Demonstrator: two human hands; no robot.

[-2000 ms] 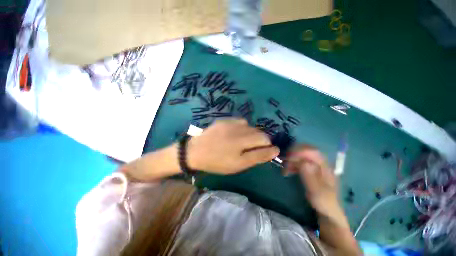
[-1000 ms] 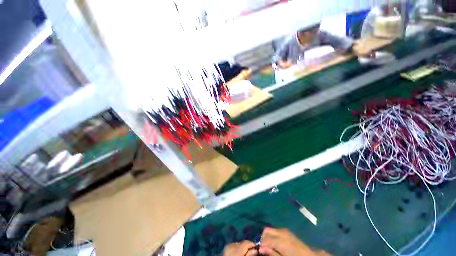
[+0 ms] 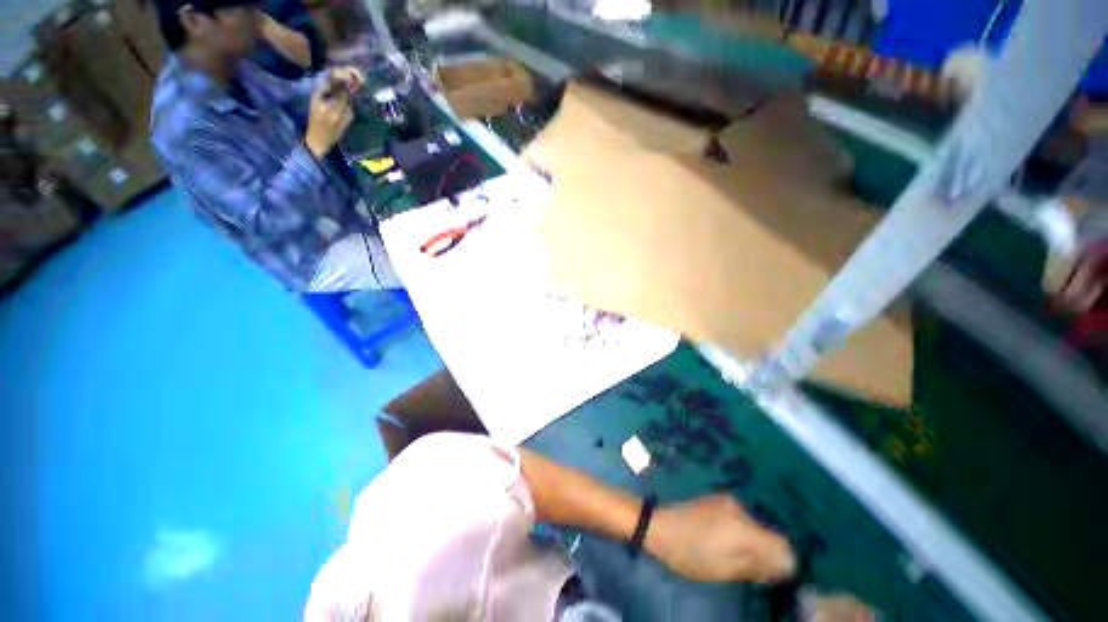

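Observation:
My left hand [image 3: 723, 538], with a dark bracelet, is at the lower right over the green bench, blurred, fingers curled. My right hand [image 3: 838, 608] is mostly cut off by the bottom edge, close to the left fingertips. A dark patch shows between them; I cannot tell what either hand holds. Black connector housings [image 3: 687, 419] lie scattered on the green surface beyond my left hand. A small white block [image 3: 636, 454] lies left of them. Small metal terminals [image 3: 593, 326] lie on the white sheet [image 3: 486, 328].
Red-handled pliers [image 3: 450, 238] lie on the white sheet. Cardboard [image 3: 693, 231] covers the bench behind. A grey rack post [image 3: 899, 261] rises by the white strip [image 3: 899, 486]. Yellow rubber bands [image 3: 909, 437] lie beyond. A person in a checked shirt [image 3: 249, 182] sits at the left; a blue stool [image 3: 359, 322] is there.
The view has swung left, bringing the white sheet, pliers and seated person into view. The wire heap, hanging wires and knife have left the picture. Both hands now appear farther right.

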